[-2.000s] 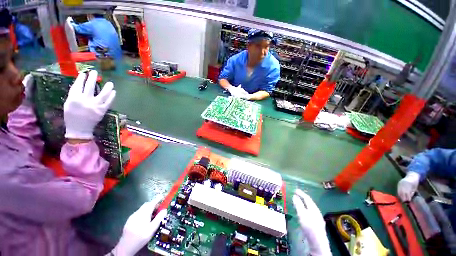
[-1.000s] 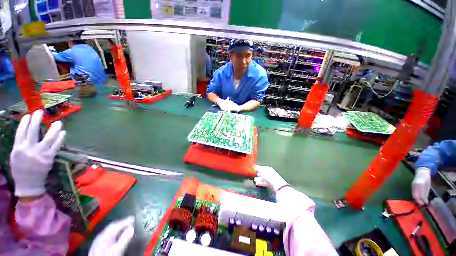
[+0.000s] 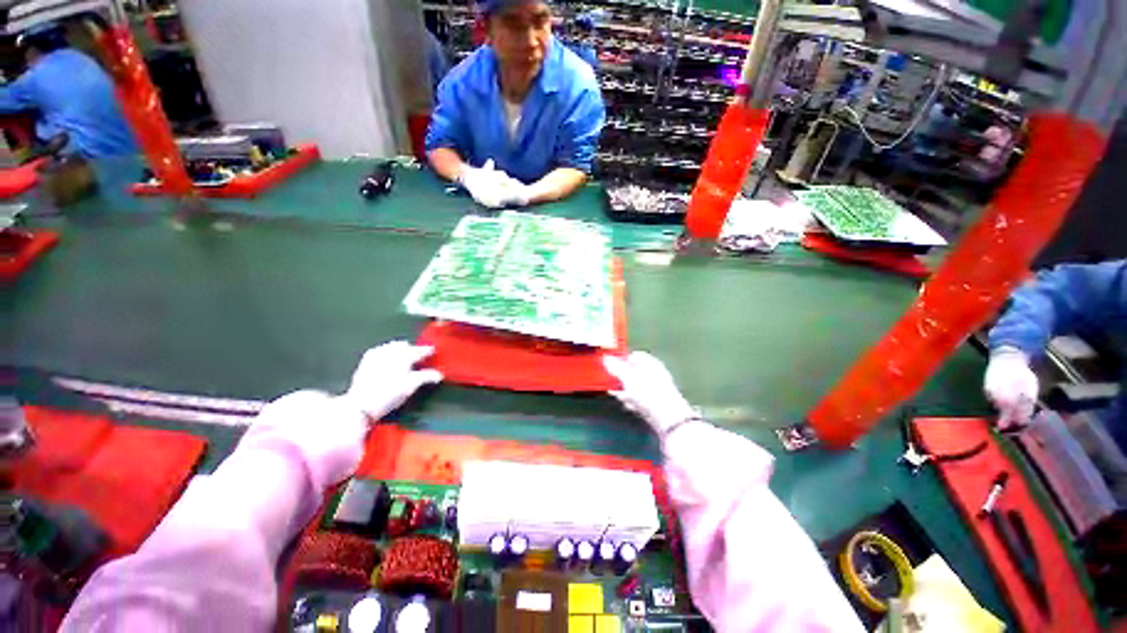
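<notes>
A circuit board [image 3: 519, 275] lies solder side up on a red foam pad [image 3: 519, 359] on the green bench ahead. My left hand [image 3: 391, 376], in a white glove, grips the pad's near left corner. My right hand [image 3: 649, 388], also gloved, grips its near right corner. A second board lies component side up between my forearms, with a finned heatsink [image 3: 556, 501], copper-red chokes [image 3: 418, 563] and a brown-yellow transformer [image 3: 533, 602]. The near part of this board is cut off by the frame's lower edge.
A person in blue [image 3: 519, 105] sits across the bench. Red-wrapped posts [image 3: 970, 278] stand at left and right. A black tray with a yellow tape roll [image 3: 875, 570] is at the lower right, beside a red mat [image 3: 1001, 519] with tools. Another gloved hand [image 3: 1012, 386] is at right.
Both my hands have reached forward onto the far pad, the right first. The pad with its board sits nearer to me. The view has shifted, and the left neighbour's raised hand is out of view.
</notes>
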